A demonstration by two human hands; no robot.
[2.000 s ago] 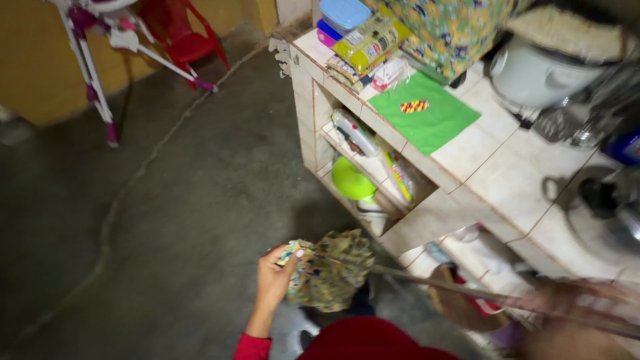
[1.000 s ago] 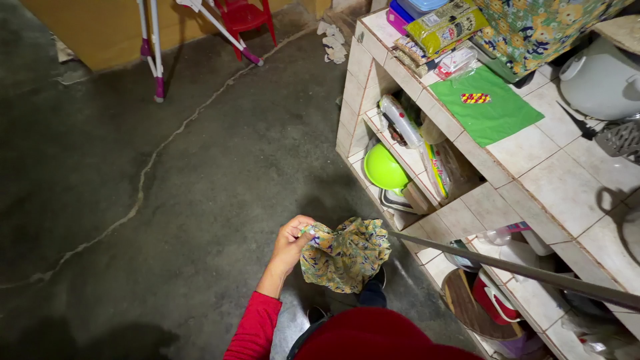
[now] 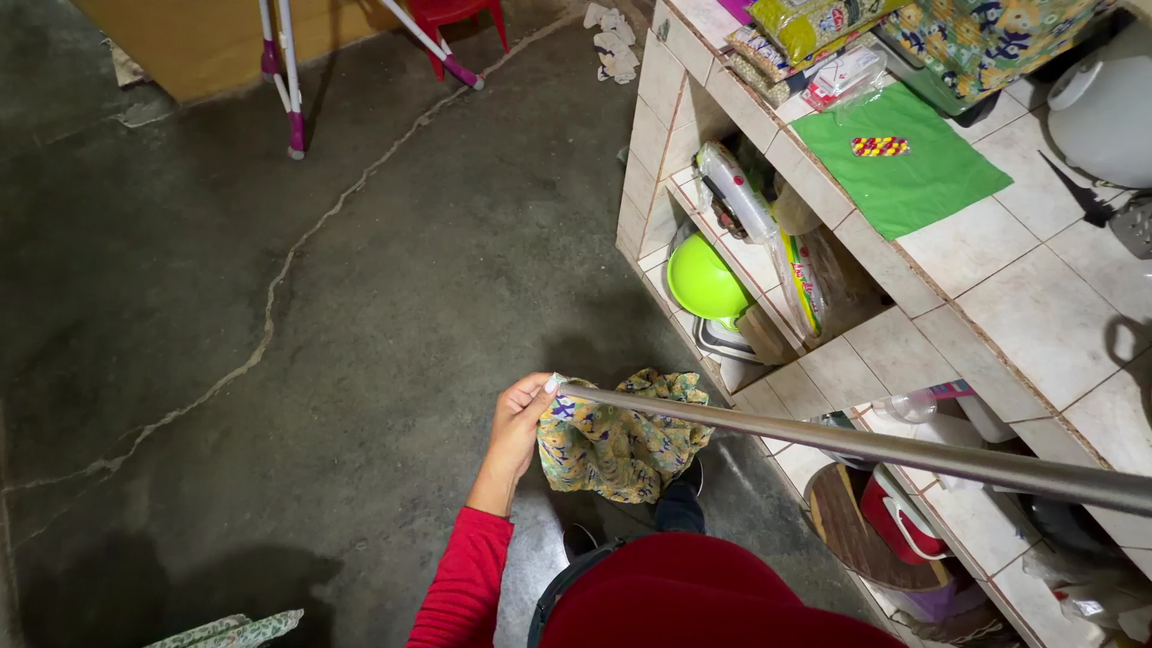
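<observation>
My left hand (image 3: 520, 416) pinches the top edge of a gathered floral cloth (image 3: 621, 445), low in the middle of the head view. The cloth is yellow-green with blue flowers and hangs in folds above my feet. A long grey metal rod (image 3: 837, 438) runs from the right edge of the view to my left fingertips, its far end at the cloth's upper edge. Whether the rod's tip is inside the cloth cannot be told. My right hand is out of view.
At the right stands a tiled counter (image 3: 1035, 270) with a green cloth (image 3: 909, 166), food packets (image 3: 801, 31) and a pot. Its shelves hold a lime-green bowl (image 3: 706, 279) and a red container (image 3: 900, 517). A red chair (image 3: 450, 11) and white-and-purple legs (image 3: 292, 90) stand at upper left.
The rod's far end has moved left to the fingertips of my left hand, across the cloth's upper edge. Earlier it ended at the cloth's right side. My left hand still holds the cloth.
</observation>
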